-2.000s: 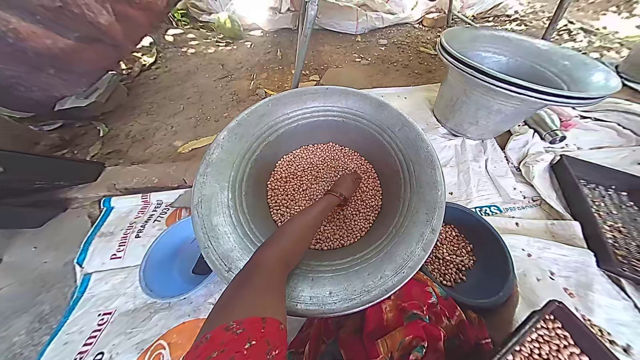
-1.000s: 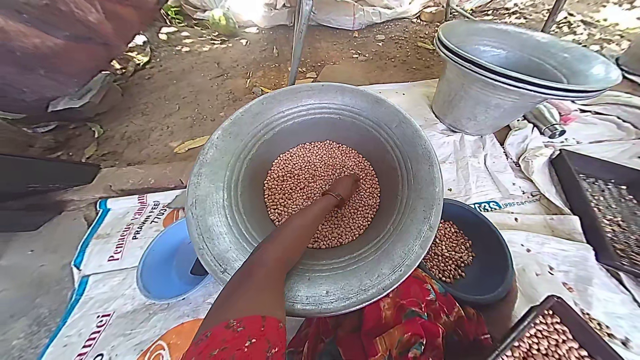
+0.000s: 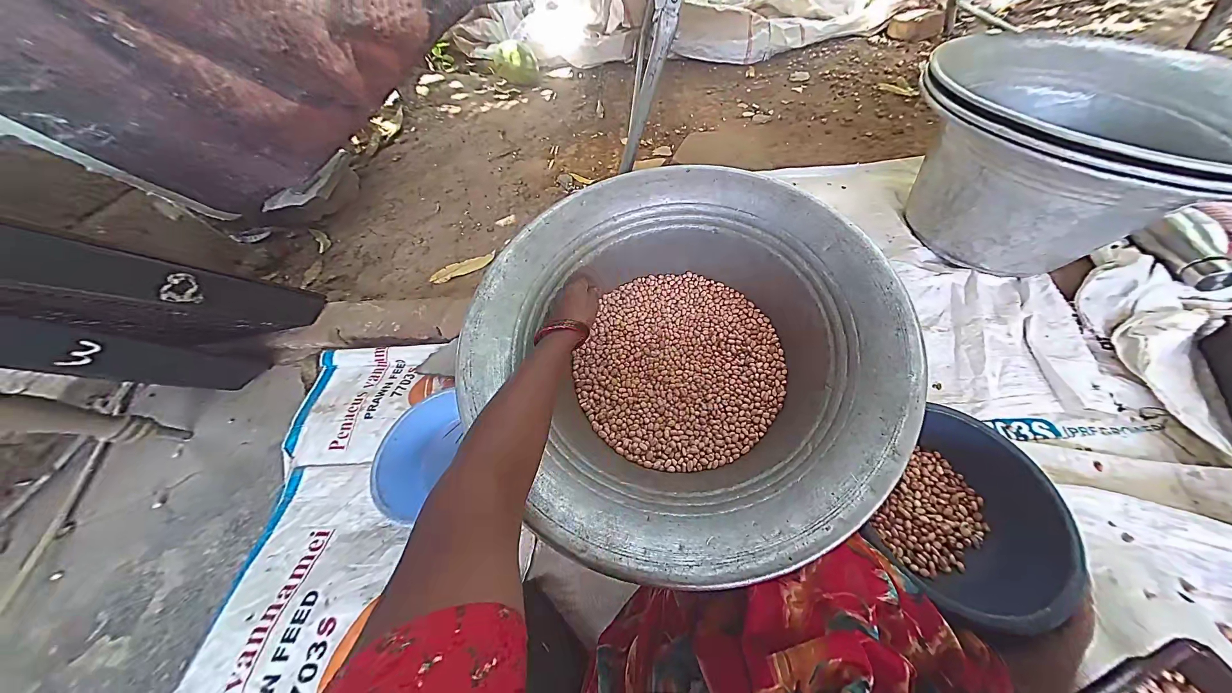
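A wide-rimmed metal basin (image 3: pixel 693 549) tilts toward me above my lap, with many small pinkish-brown nuts or beans (image 3: pixel 679 371) heaped in its bottom. My left hand (image 3: pixel 576 303) is inside it, against the left inner wall at the heap's edge; a red bangle circles the wrist. The fingers are partly hidden, so their hold cannot be told. My right hand is not in view. Under the basin's right side sits a dark blue bowl (image 3: pixel 1039 539) with larger brown nuts (image 3: pixel 929 515). A light blue plastic bowl (image 3: pixel 414 457) lies partly behind my left forearm.
Stacked metal tubs (image 3: pixel 1020 192) stand at the upper right, near a shiny metal vessel (image 3: pixel 1193 245). Printed white feed sacks (image 3: pixel 289 577) cover the ground. Dark trays or boxes (image 3: pixel 135 308) lie at the left. A metal leg (image 3: pixel 650 87) rises behind the basin.
My left hand has moved from the right part of the heap to the basin's left inner wall. The view has shifted somewhat to the left.
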